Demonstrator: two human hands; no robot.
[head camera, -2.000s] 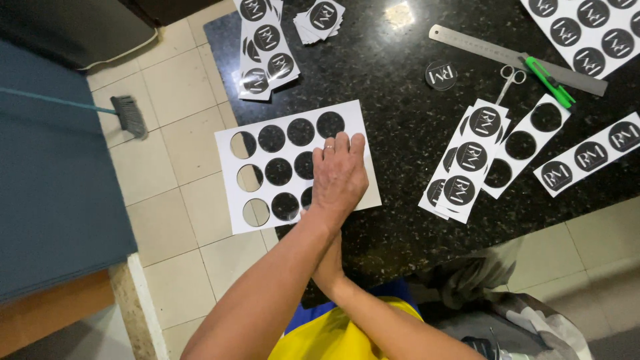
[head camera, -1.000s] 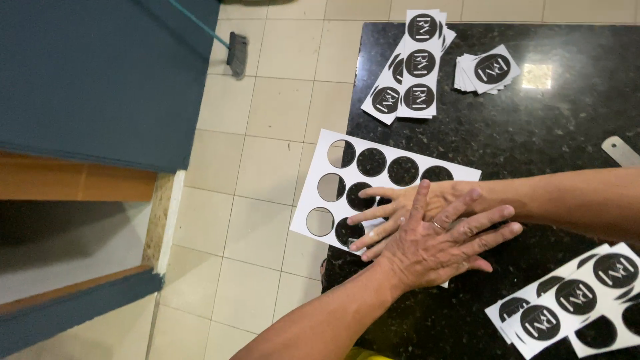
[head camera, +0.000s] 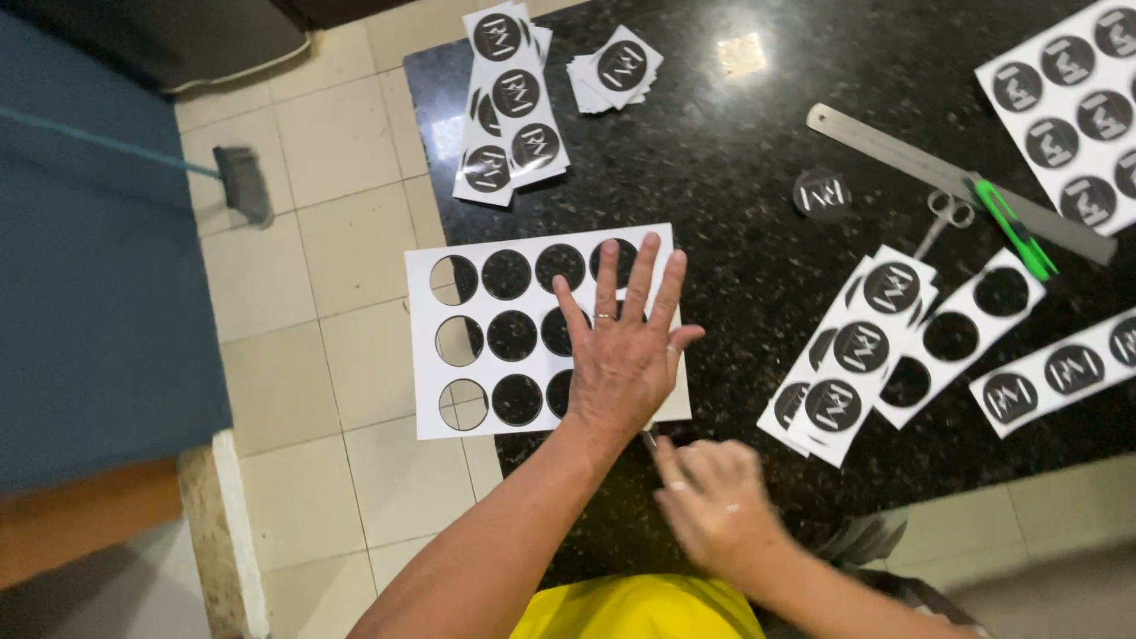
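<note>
A white sheet with rows of round cut-out holes lies on the black speckled stone countertop, its left part sticking out past the edge so floor tiles show through the left holes. My left hand rests flat on the sheet's right half, fingers spread, a ring on one finger. Below the sheet's lower right corner is my right hand, blurred, fingers curled around a thin, dark-tipped tool whose kind I cannot make out. The tip is close to the sheet's lower edge; whether it touches is unclear.
Printed round-label strips and a pile of cut squares lie at the back left. On the right are a steel ruler, green utility knife, scissors, a loose disc, more strips and a printed sheet.
One second ago my hands overlapped on the sheet; now they are apart, the left spread on it and the right below it with a thin tool. The view has shifted a lot.
</note>
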